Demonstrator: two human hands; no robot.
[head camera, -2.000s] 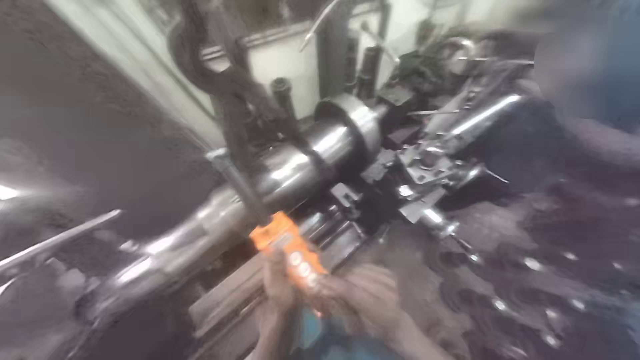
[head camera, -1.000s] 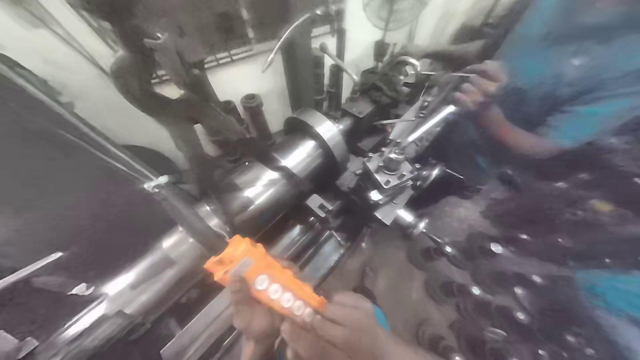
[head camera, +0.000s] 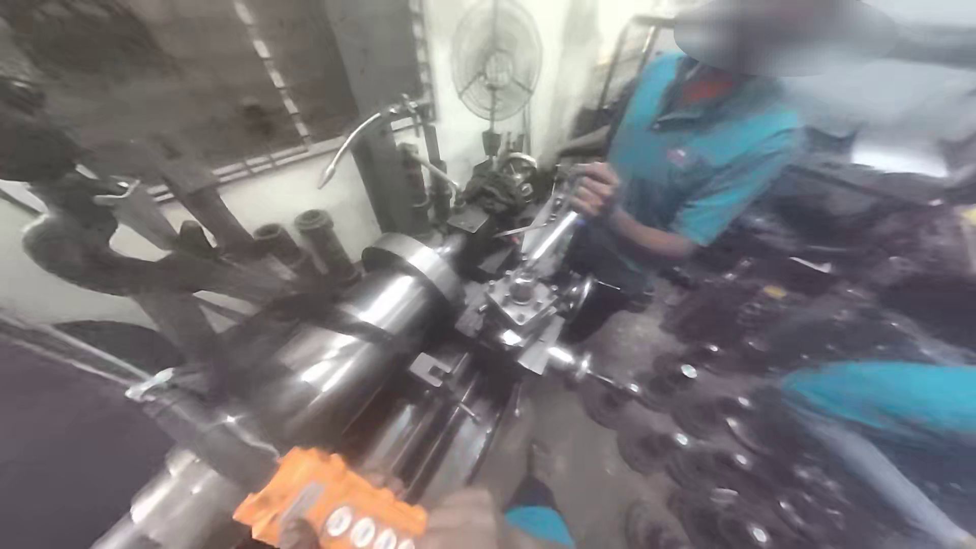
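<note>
An orange push-button pendant control (head camera: 335, 503) with a row of round pale buttons lies at the bottom of the view. My left hand (head camera: 300, 534) grips its lower left side; only some fingers show. At the pendant's right end is my right hand (head camera: 461, 518), blurred and cut off by the frame edge; whether it grips the pendant is unclear. Beyond them, a large polished steel cylinder (head camera: 389, 305) with a wider collar (head camera: 415, 263) lies along a lathe. The lathe's square tool post (head camera: 522, 297) stands to the right of the cylinder.
A large dark hook (head camera: 69, 252) hangs at the left. A co-worker in a teal shirt (head camera: 709, 160) stands behind the lathe's far end, a hand (head camera: 595, 189) on a lever. Many round metal parts (head camera: 686, 457) cover the right floor. A wall fan (head camera: 496, 69) is behind.
The view has swung up and to the right, so the pendant and my hands sit lower in it. The co-worker and the fan show more fully now.
</note>
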